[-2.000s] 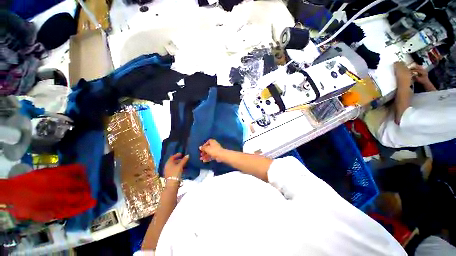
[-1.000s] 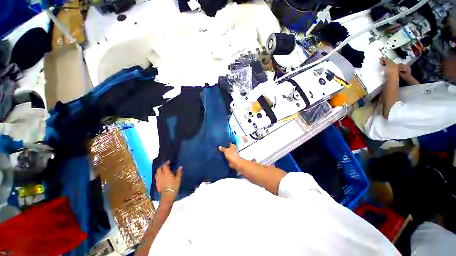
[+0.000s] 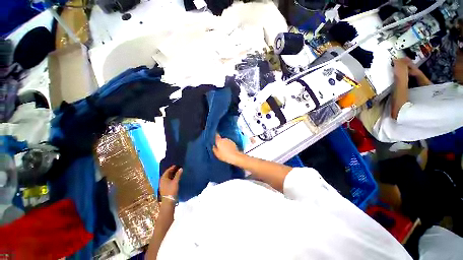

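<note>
Blue cut panels (image 3: 195, 175) and black cut panels (image 3: 185, 114) lie in a pile on the table right in front of me. My right hand (image 3: 226, 150) is at the right side of the pile and grips the edge of a blue panel, which is folded up in a narrow strip towards the back. My left hand (image 3: 170, 183) is at the near left edge of the pile, thumb and fingers a little apart; whether it holds fabric cannot be told.
White overlock machine (image 3: 299, 101) stands right of the pile. Taped brown board (image 3: 124, 177), a long blue-black heap (image 3: 122, 96) and red bag (image 3: 45, 231) are at left. Blue crate (image 3: 355, 167) is below right. Another worker's arm (image 3: 401, 86) is at far right.
My right hand has moved left and inward, and the blue panel's right part has lifted and folded over. My left hand has stayed near the left edge. Earlier, the camera view shifted.
</note>
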